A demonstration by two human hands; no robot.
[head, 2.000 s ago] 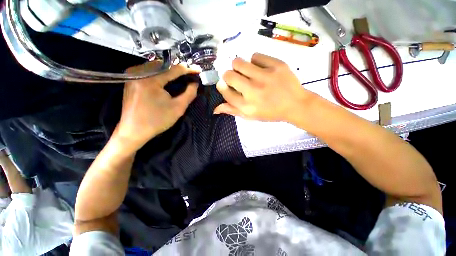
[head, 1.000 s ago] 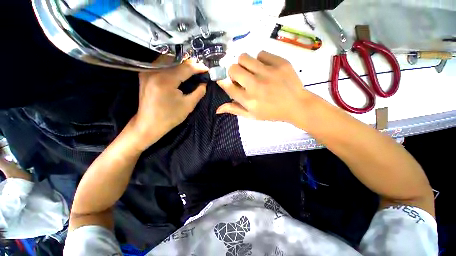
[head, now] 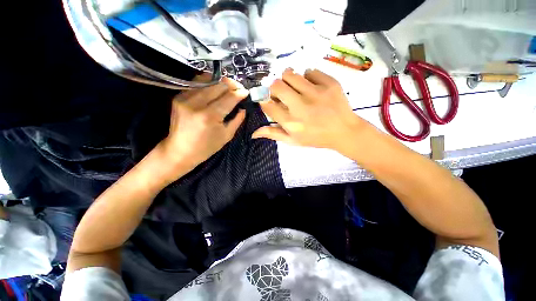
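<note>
The black garment (head: 88, 159) lies left of and below the needle area (head: 254, 73) and hangs over the table's front edge. Its ribbed panel (head: 235, 164) runs down from between my hands. My left hand (head: 205, 117) is beside the needle area, thumb and fingers pinching the black cloth. My right hand (head: 305, 109) is at the right of the needle area, fingers curled and thumb apart, its fingertips at the cloth's right edge; whether it grips the cloth cannot be told. The chrome curved piece (head: 106, 59) arches above my left hand.
Red-handled scissors (head: 420, 100) lie on the white table (head: 364, 150), with yellow-orange snips (head: 351, 59) left of them and a wooden-handled tool (head: 498, 77) right. Brown tabs (head: 437, 147) are near the edge. Another person's pale clothing (head: 26, 241) shows at lower left.
The view has shifted, so the machine head appears further right and the scissors further left and lower. My hands remain close beside the needle area, with the left hand slightly nearer the right.
</note>
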